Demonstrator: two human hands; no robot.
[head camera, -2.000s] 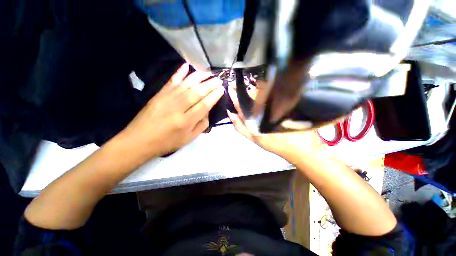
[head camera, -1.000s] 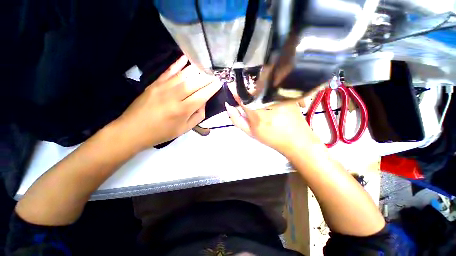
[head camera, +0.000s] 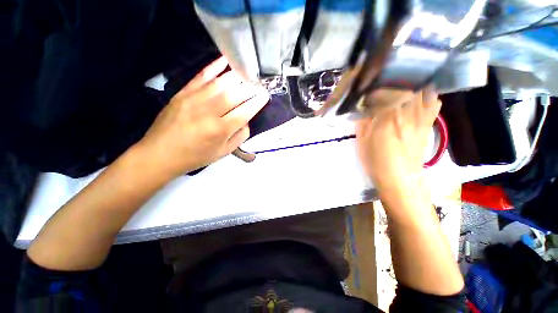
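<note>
My left hand (head camera: 205, 119) lies on the dark cloth (head camera: 274, 114) beside the needle area (head camera: 275, 85), fingers spread and pressing the cloth. My right hand (head camera: 394, 131) is away from the cloth, over the red-handled scissors (head camera: 442, 140); part of one loop shows beside it. The fingers partly cover the scissors, and whether they grip them cannot be told. The sewing machine head (head camera: 281, 40) stands above the cloth. A large dark cloth heap (head camera: 79, 104) lies left of my left hand. A small brown curved piece (head camera: 245, 155) sticks out below my left fingers.
The white table (head camera: 293, 177) has a pale front edge and a thin dark line across it. A black phone-like rectangle (head camera: 480, 125) lies right of the scissors. A wooden drawer or tray (head camera: 362, 244) is below the table edge. A red item (head camera: 486, 195) is low at the right.
My right hand has left the cloth by the needle and moved right, over the scissors. My left hand has stayed on the cloth. The brown curved piece and dark line have come into view.
</note>
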